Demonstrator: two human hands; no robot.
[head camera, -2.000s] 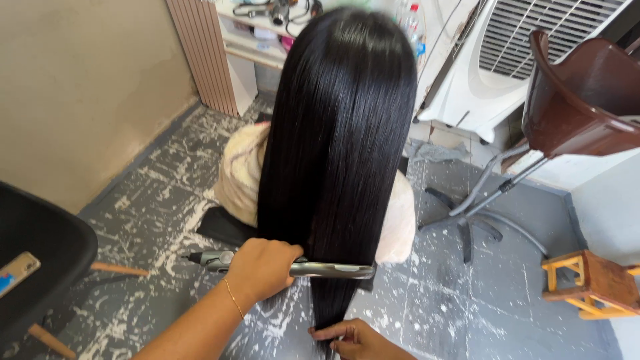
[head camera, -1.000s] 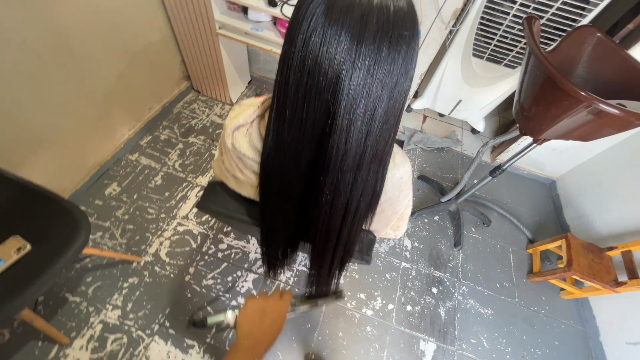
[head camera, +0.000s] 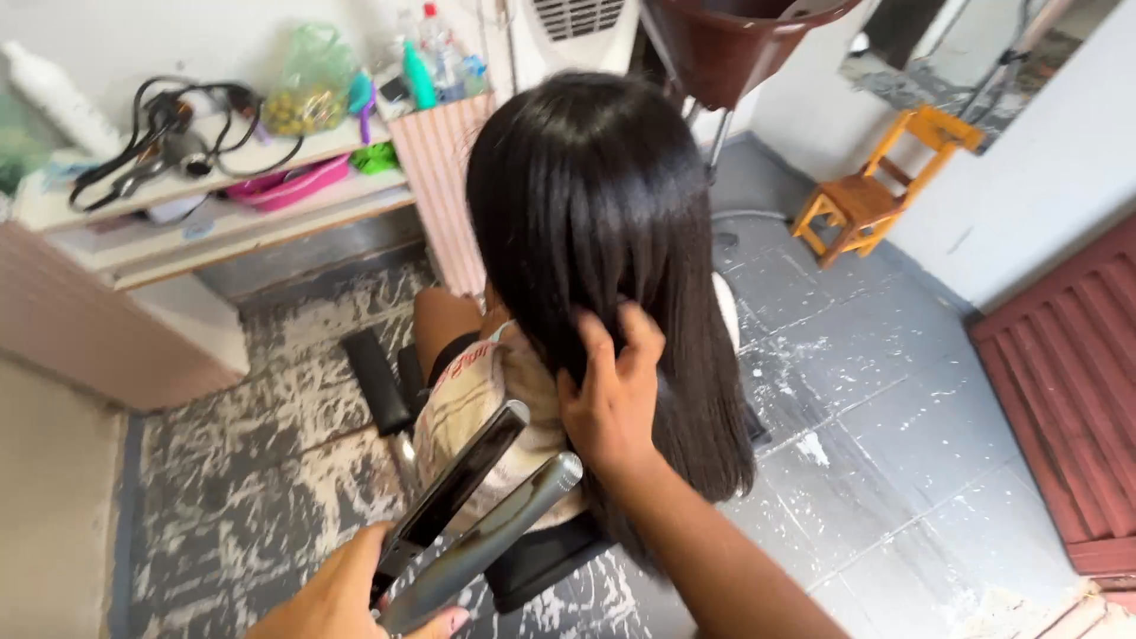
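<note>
Long, straight dark hair (head camera: 612, 204) hangs down the back of a seated person with a cream towel (head camera: 497, 413) over the shoulders. At the lower left, my left hand (head camera: 342, 590) grips a hair straightener (head camera: 484, 524), its two plates apart and no hair between them. My right hand (head camera: 615, 386) is in the hair at mid-length, the fingers spread and their tips partly hidden among strands; whether they pinch any cannot be told.
A white shelf (head camera: 222, 235) at the upper left bears a hair dryer (head camera: 182, 146), cables, bottles and a bag. A black armrest (head camera: 377, 382) juts out beside the person. Farther right are a brown wash basin (head camera: 737, 53), a small wooden chair (head camera: 865, 200) and a red slatted panel (head camera: 1065, 390).
The straightener was closed across the lower hair two seconds ago; now it is open, off the hair. My right hand has moved from the hair ends up into the mid-length. The view has swung considerably.
</note>
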